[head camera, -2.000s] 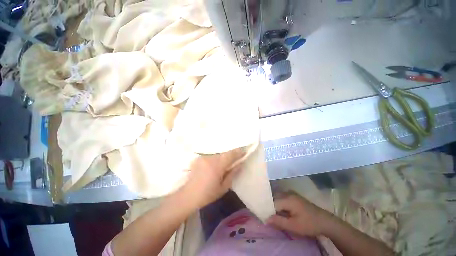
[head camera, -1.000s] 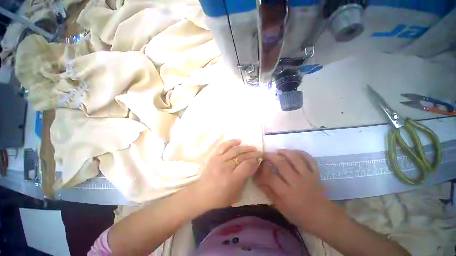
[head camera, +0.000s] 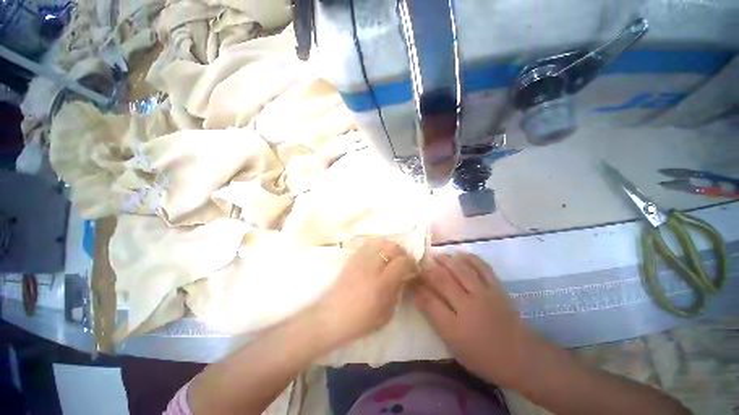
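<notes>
The cream garment piece (head camera: 202, 174) lies in a rumpled heap left of the needle, with a gathered edge (head camera: 144, 182) at its left. My left hand (head camera: 374, 280) lies on the cloth and pinches its edge near the table front. My right hand (head camera: 463, 304) is beside it, fingertips at the same edge; the fingers meet over the cloth. The cloth runs from my hands to the presser foot area (head camera: 429, 190), where lamp glare hides the needle. The white sewing machine (head camera: 502, 49) with its blue stripe stands above.
Olive-handled scissors (head camera: 685, 263) lie right of the machine, with orange and blue snips (head camera: 701, 181) above them. Ruler tape (head camera: 567, 300) runs along the front edge. More cream pieces (head camera: 689, 369) hang at lower right. A grey box (head camera: 31, 223) is at far left.
My right hand came up from the cloth's lower corner to the edge beside my left hand, which moved slightly right. The view has shifted, showing more of the machine head.
</notes>
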